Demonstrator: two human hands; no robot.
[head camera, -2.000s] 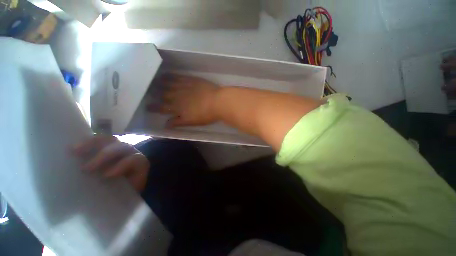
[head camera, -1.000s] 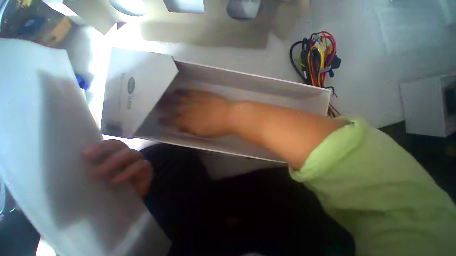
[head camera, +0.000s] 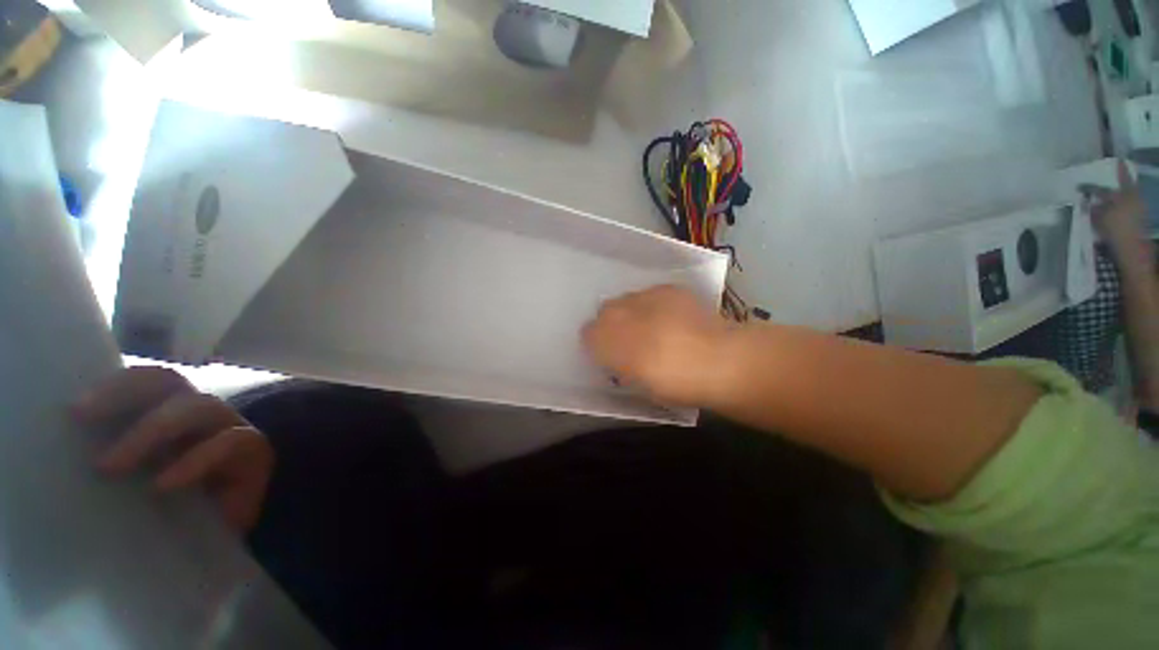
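A long white open box (head camera: 432, 273) lies in front of me, tilted down to the right, with a printed flap at its left end. My right hand (head camera: 655, 340) is at its right end, over the inside near the front wall, fingers curled; whether it holds anything is hidden. My left hand (head camera: 184, 438) is at the lower left, its fingers on a large white panel (head camera: 76, 508) that stands up at the left edge. A bundle of red, yellow and black wires (head camera: 697, 184) lies just behind the box's right end.
At the right, another person's hand (head camera: 1118, 218) is by a white box (head camera: 934, 286) with dark pictures. A brown carton piece (head camera: 432, 76) lies at the back, with a roundish grey thing (head camera: 536, 34) on it. White sheets or boxes show at the top edge.
My right hand has moved from the box's left part to its right end. The view has shifted, so the box sits further left and more of the other person's side shows.
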